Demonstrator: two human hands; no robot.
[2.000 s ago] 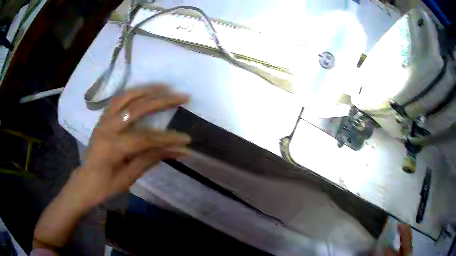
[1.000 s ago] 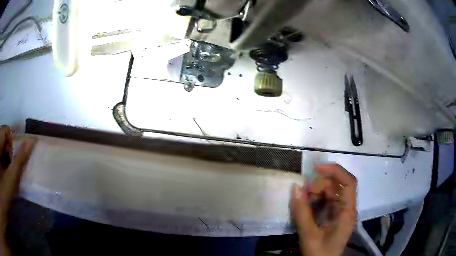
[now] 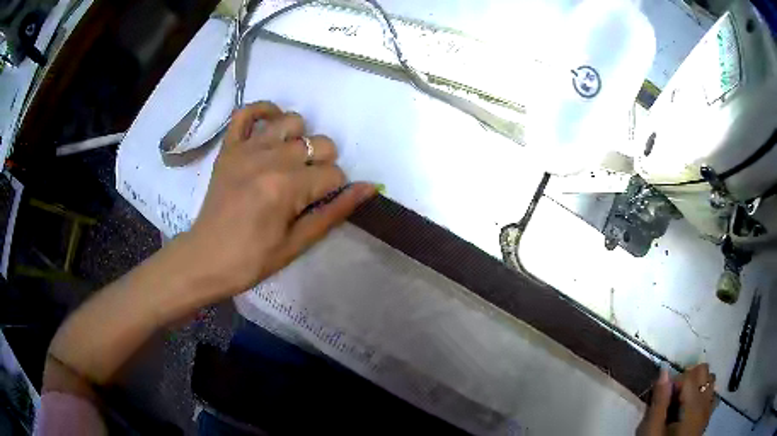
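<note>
A long dark brown band piece [image 3: 511, 294] lies diagonally along the near side of the white table, with a pale strip [image 3: 460, 319] along its near side. My left hand [image 3: 277, 183] is at the band's left end, thumb extended on it and fingers curled, so the end is partly hidden. My right hand [image 3: 682, 400], cut off by the bottom edge, has its fingers at the band's right end. The far end of the pale strip runs out at the bottom of the picture.
The sewing machine head [image 3: 703, 128] stands at the right, above its needle plate [image 3: 635, 221]. Black thread snips [image 3: 745, 341] lie right of it. A translucent sewing lamp [image 3: 596, 81] is above. A marked white strip [image 3: 366, 43] and a curling narrow tape [image 3: 200, 128] lie at the far side.
The view has swung left, bringing my left hand fully into the picture. The right hand, raised and curled before, now rests at the band's right end.
</note>
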